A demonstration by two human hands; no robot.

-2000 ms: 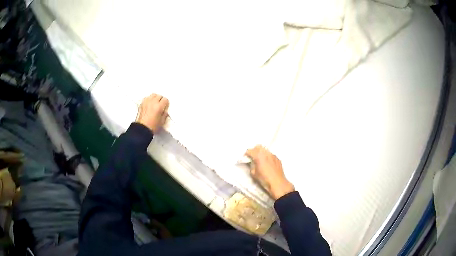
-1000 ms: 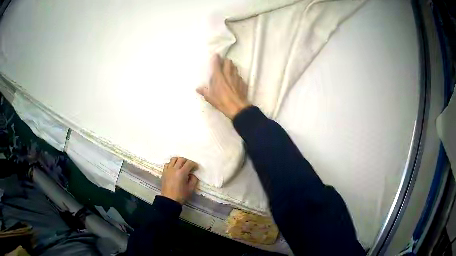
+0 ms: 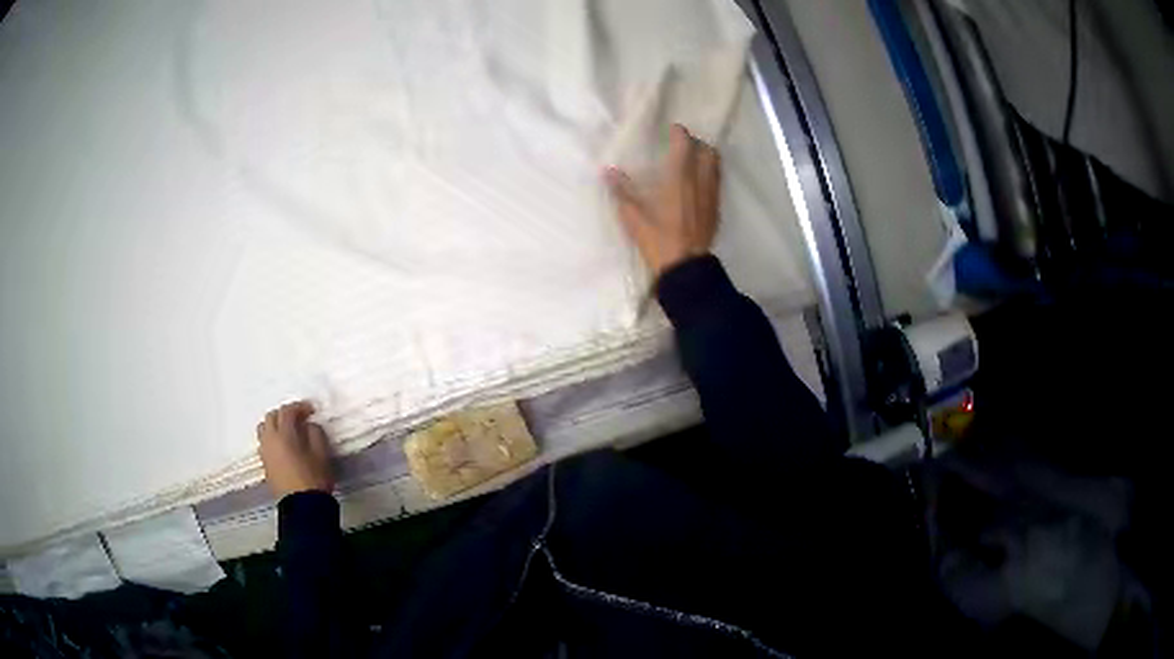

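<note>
The cream fabric ply [image 3: 425, 193] lies spread over the stack, with soft folds near its right end. Its layered front edge runs along the table front. My left hand [image 3: 294, 448] is at this front edge, fingers bent onto the cloth; whether they pinch it is hidden. My right hand [image 3: 676, 200] is flat on the cloth near its right end, thumb and fingers apart. The tan block [image 3: 471, 449] lies on the table edge between my two arms, just in front of the stack.
A metal rail [image 3: 818, 193] crosses the table to the right of the cloth, with a white-grey device [image 3: 940, 354] at its front end. White paper sheets [image 3: 161, 547] hang at the table edge on the left. Blue and metal bars [image 3: 921, 103] stand further right.
The view has shifted right. My right hand has moved right, and the folded-back cloth now lies spread near the rail. My left hand remains at the front edge, now left of the tan block.
</note>
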